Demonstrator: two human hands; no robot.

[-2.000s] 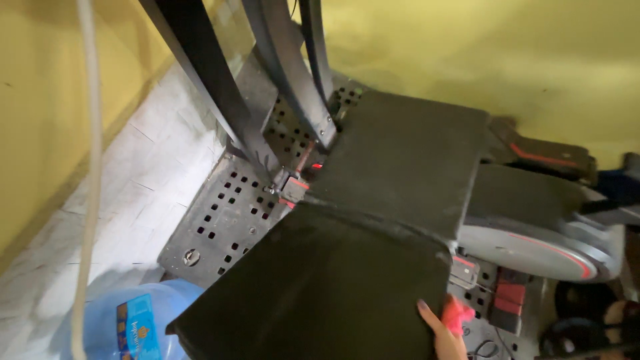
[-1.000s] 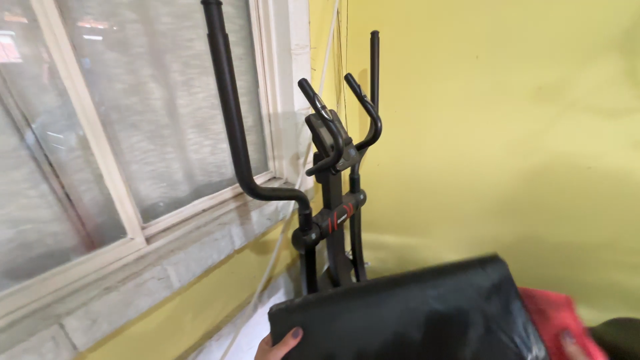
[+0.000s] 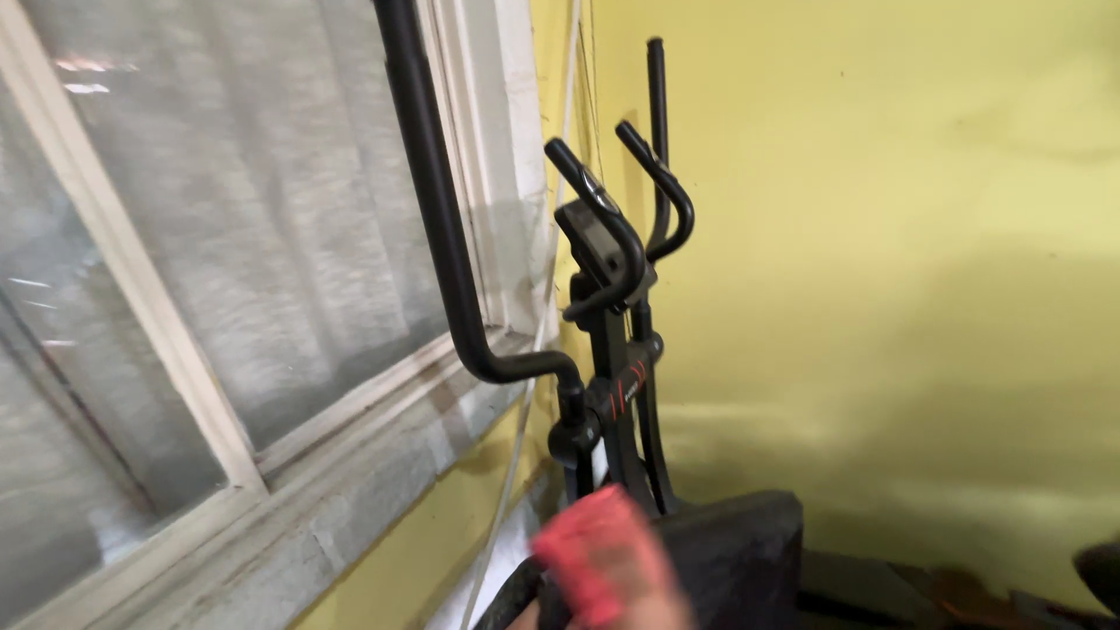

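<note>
A crumpled red cloth (image 3: 599, 556) is in my right hand (image 3: 656, 608), blurred at the bottom of the view. Just left of it, only a sliver of my left hand (image 3: 525, 618) shows, beside a dark curved edge; its grip is hidden. Behind the cloth a black padded panel (image 3: 735, 551) stands tilted, its lower part cut off by the frame. Beyond rises a black elliptical trainer, with a long moving handlebar (image 3: 433, 192) on the left, curved fixed handles (image 3: 626, 254) and a console (image 3: 595, 241) in the middle.
A window with a pale frame (image 3: 140, 254) and a stone sill (image 3: 350, 516) fills the left. A thin pale pipe or cable (image 3: 516, 455) runs down the corner. A yellow wall (image 3: 875, 262) stands behind the trainer. Dark, blurred objects (image 3: 927, 595) lie low at the right.
The red cloth has moved left, in front of the black panel. My left hand, whose thumb showed on the panel's left edge a second ago, is now mostly out of sight.
</note>
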